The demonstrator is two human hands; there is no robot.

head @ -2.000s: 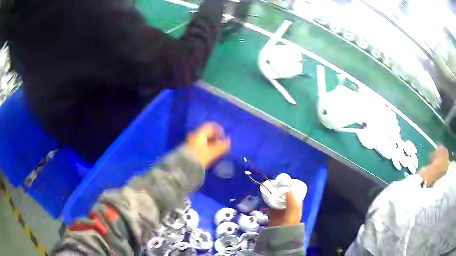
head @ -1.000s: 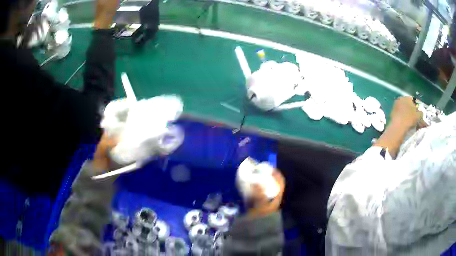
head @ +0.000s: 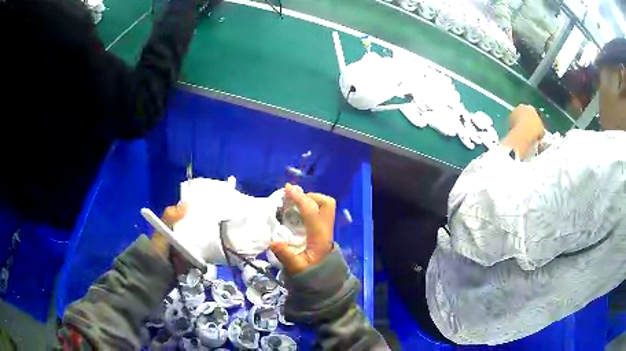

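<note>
A white camera body [head: 223,216] with a flat white antenna [head: 173,238] is held over the blue bin. My left hand [head: 171,226] grips its left side, partly hidden behind the antenna. My right hand [head: 309,230] holds a round white camera head [head: 291,218] against the body's right end, fingers at its top and bottom. A dark cable [head: 230,247] hangs from the body. Many camera heads [head: 226,293] lie heaped in the blue bin [head: 367,240] below.
The green bench [head: 261,65] runs behind the bin and bears another camera body [head: 371,81] and flat white covers [head: 446,110]. A co-worker in dark clothing [head: 62,103] is at left, another in white [head: 542,206] at right.
The body has moved down and right over the bin in my left hand. My right hand has moved left, bringing the head against the body. The left co-worker's arm has shifted right.
</note>
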